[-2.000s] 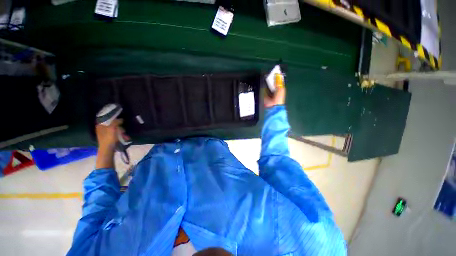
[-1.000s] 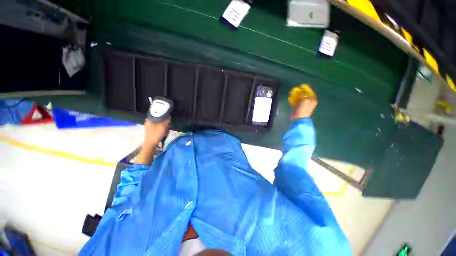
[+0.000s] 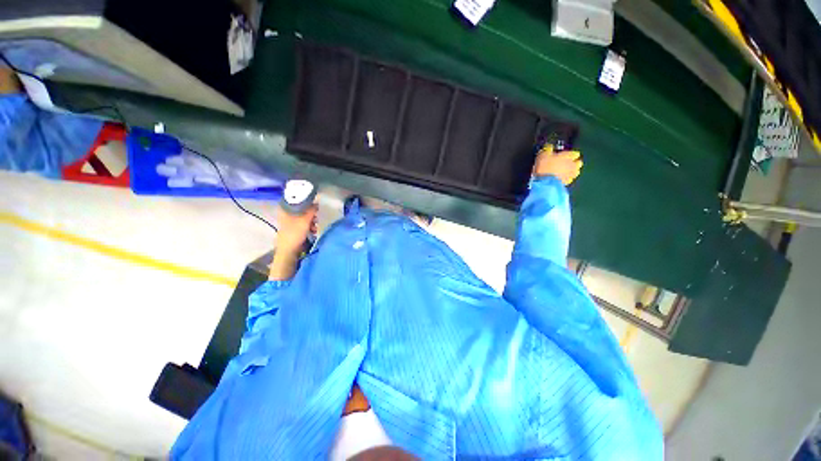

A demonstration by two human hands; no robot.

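Note:
The black compartment tray [image 3: 421, 126] lies on the green bench. A dark labelled unit [image 3: 560, 137] shows at its right end slot, partly covered by my right hand [image 3: 556, 166]. My right hand, with yellow finger cots, has its fingers on the unit's near part; its label is hidden. My left hand [image 3: 295, 230] holds the barcode scanner [image 3: 299, 193] upright in front of the tray's left end. A small white piece [image 3: 370, 139] lies in a left slot of the tray. The other slots hold no units.
Labelled units [image 3: 612, 70] and a light metal bracket [image 3: 582, 22] stand on the bench's far side. A blue bin [image 3: 144, 164] with clear bags is at left, beside a red bin [image 3: 101, 164] and another person's blue sleeve [image 3: 45, 135]. A yellow-black edged shelf [image 3: 743, 40] is upper right.
My right hand has moved from beside the tray onto the unit in its right end slot. The view has shifted left. The unit my right hand held earlier now lies on the bench's far side.

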